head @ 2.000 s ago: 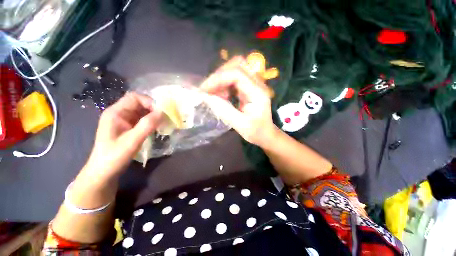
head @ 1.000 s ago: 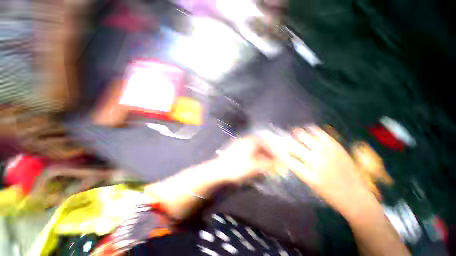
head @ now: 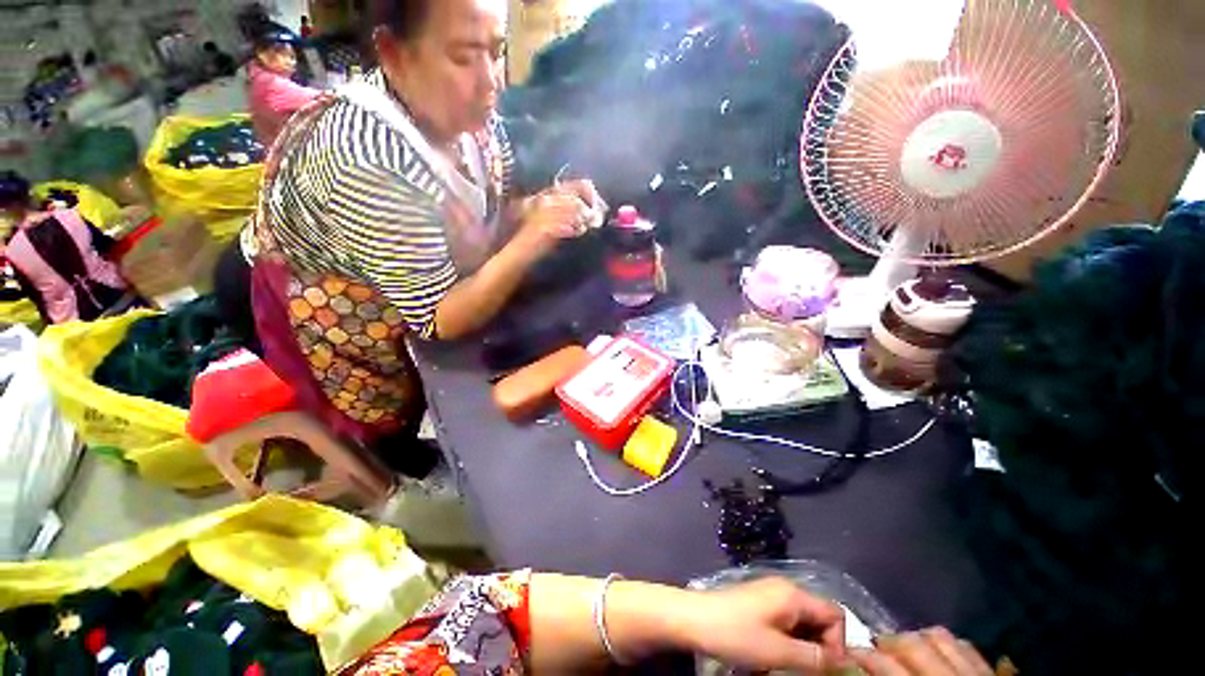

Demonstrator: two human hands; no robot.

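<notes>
My left hand point(head: 764, 626) reaches in at the bottom of the view, with a white band on the wrist. Its fingers are pinched at a small pale piece point(head: 856, 630). My right hand point(head: 933, 652) is beside it and cut off by the bottom edge; only its fingers and knuckles show, so its grip is hidden. A clear plastic bag point(head: 815, 576) lies behind and under the hands. A pile of shiny black beads point(head: 751, 518) lies on the dark tabletop just beyond the bag.
Beyond the beads are a yellow block point(head: 650, 446), red-and-white box point(head: 616, 387), brown case point(head: 541, 383), white cable, green-and-white box, dark bottle point(head: 632, 262) and pink-white fan point(head: 951, 152). Dark green plush is heaped at right point(head: 1097, 449). A person in stripes sits across; yellow sacks stand at left.
The view has swung up and left, bringing in the seated person, fan and sacks. My hands now sit at the bottom edge, still close together at the bag.
</notes>
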